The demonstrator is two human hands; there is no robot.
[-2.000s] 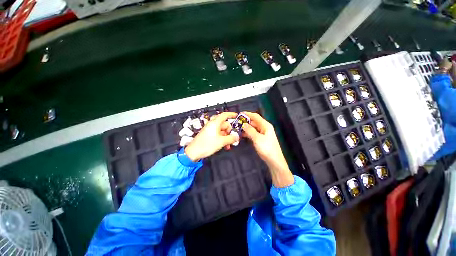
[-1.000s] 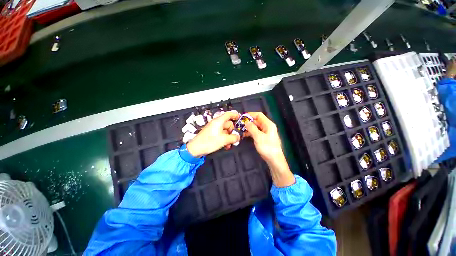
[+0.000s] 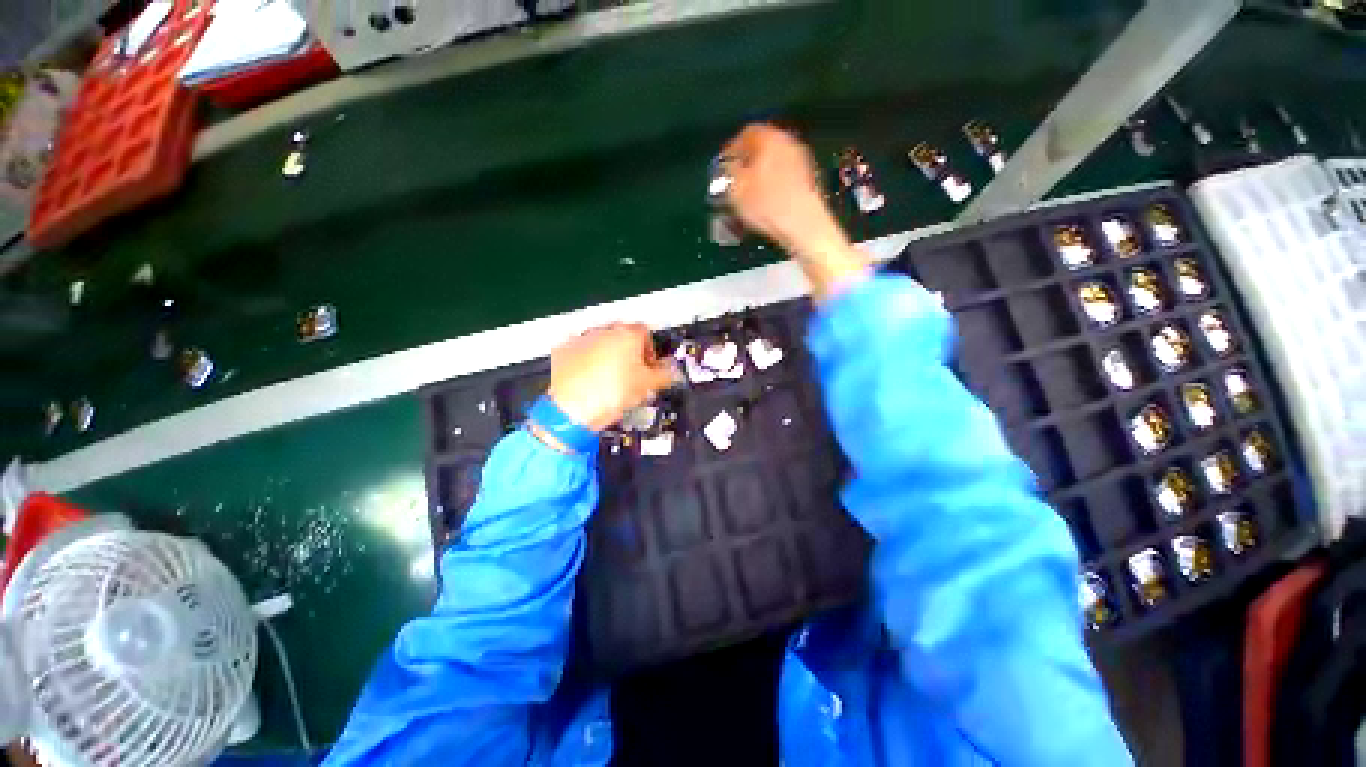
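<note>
My right hand (image 3: 775,188) is over the dark green belt (image 3: 495,225), its fingertips on a blurred joined unit (image 3: 724,207), a small housing with a pale block hanging towards me. My left hand (image 3: 602,375) is low over the near black tray (image 3: 704,584), fingertips at the loose heap of pale blocks (image 3: 719,357); whether it grips one is hidden. More pale blocks lie just in front of the heap. Joined units (image 3: 861,179) lie on the belt to the right of my right hand.
Right black tray (image 3: 1034,360) holds rows of shiny housings. A pale rail (image 3: 375,375) edges the belt; a slanted pale bar (image 3: 1101,113) crosses it. White fan (image 3: 135,637) stands near left, red-orange tray (image 3: 113,143) far left, white trays (image 3: 1288,300) far right.
My hands have parted. My right hand has moved up and away to the belt with the unit; my left has moved back to the heap. The view has shifted left.
</note>
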